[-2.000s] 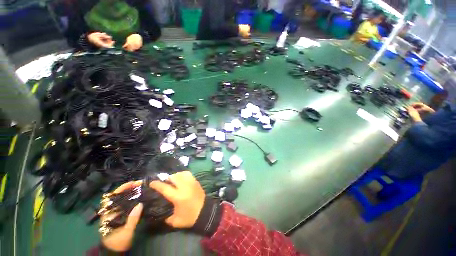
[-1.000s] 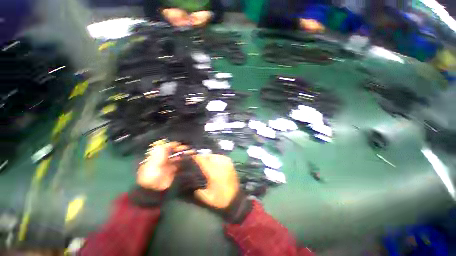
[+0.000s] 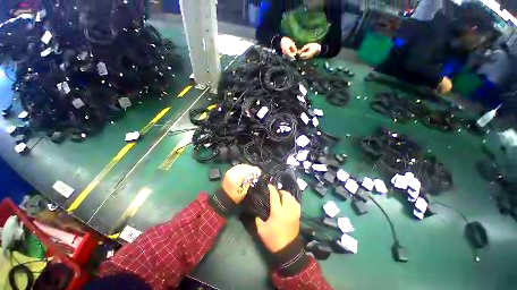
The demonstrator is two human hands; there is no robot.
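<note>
My left hand [image 3: 239, 182] and my right hand [image 3: 279, 220] hold a gathered bundle of black cables [image 3: 259, 199] between them, low in the middle of the view. Small shiny metal tips show at my left fingers. My right fingers wrap over the cables from the right. Just beyond my hands lies a heap of coiled black cables [image 3: 249, 127]. Black modules, several with white faces [image 3: 331, 209], lie right of my hands. A single module [image 3: 399, 252] lies farther right on its cable.
A larger cable heap [image 3: 85, 68] lies at upper left. A pale post [image 3: 200, 42] stands between the heaps. Yellow tape strips [image 3: 113, 163] cross the green table [image 3: 187, 195]. A red crate [image 3: 79, 249] is at lower left. More coils [image 3: 405, 158] lie right. People's hands [image 3: 300, 50] show across the table.
The view has swung left, bringing the post, the upper-left heap and the red crate into view. Both hands still hold the black bundle, with the metal tips now turned upward.
</note>
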